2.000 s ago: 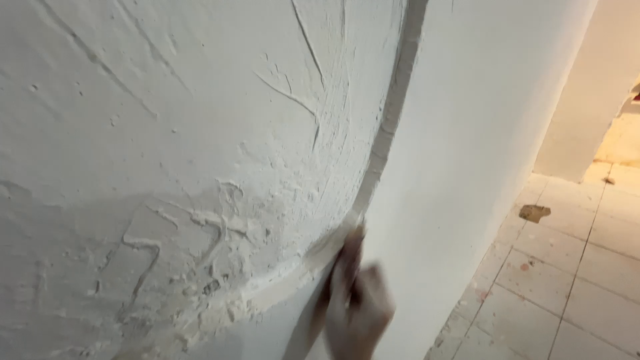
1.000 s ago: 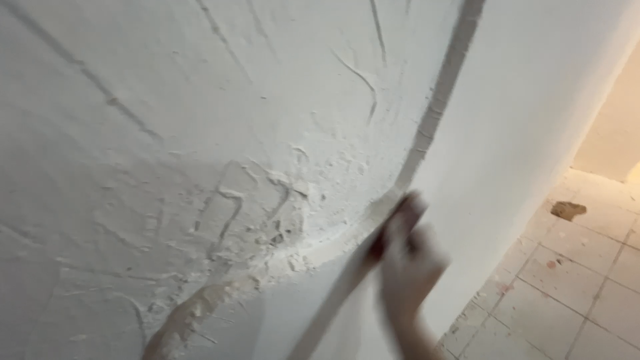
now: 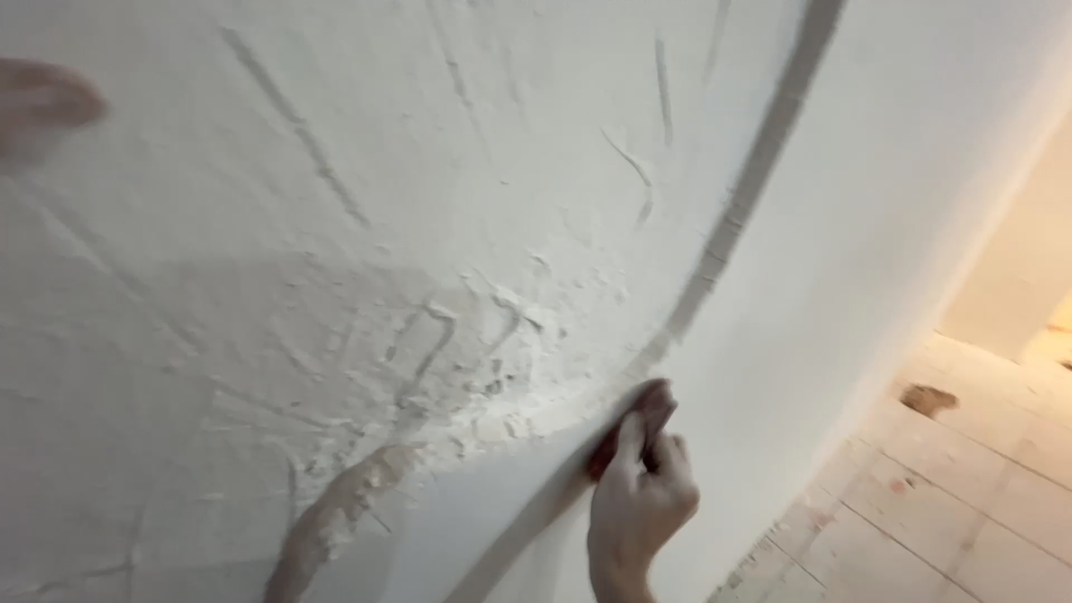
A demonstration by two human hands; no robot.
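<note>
My right hand [image 3: 641,494] grips a dark reddish pad or block [image 3: 636,427], its exact kind unclear, against the smooth face below a curved edge. Rough white plaster [image 3: 519,394] with ridges and crumbs lies just left of and above the hand. A grey-brown band [image 3: 754,176] curves along the edge up to the upper right, and a bare brownish stretch [image 3: 335,511] of it shows at lower left. At the left edge of the view, part of my left hand [image 3: 50,105], blurred, is over the plastered surface; whether it holds anything cannot be seen.
The smooth white wall face [image 3: 837,251] spreads to the right of the band. Beyond it, at lower right, is a tiled floor [image 3: 955,519] with stains, debris and a brown patch [image 3: 928,400]. A warmly lit wall [image 3: 997,260] stands at the far right.
My left hand has come into view at the left edge. My right hand, blurred before, now shows the reddish pad more plainly near the same bend of the edge.
</note>
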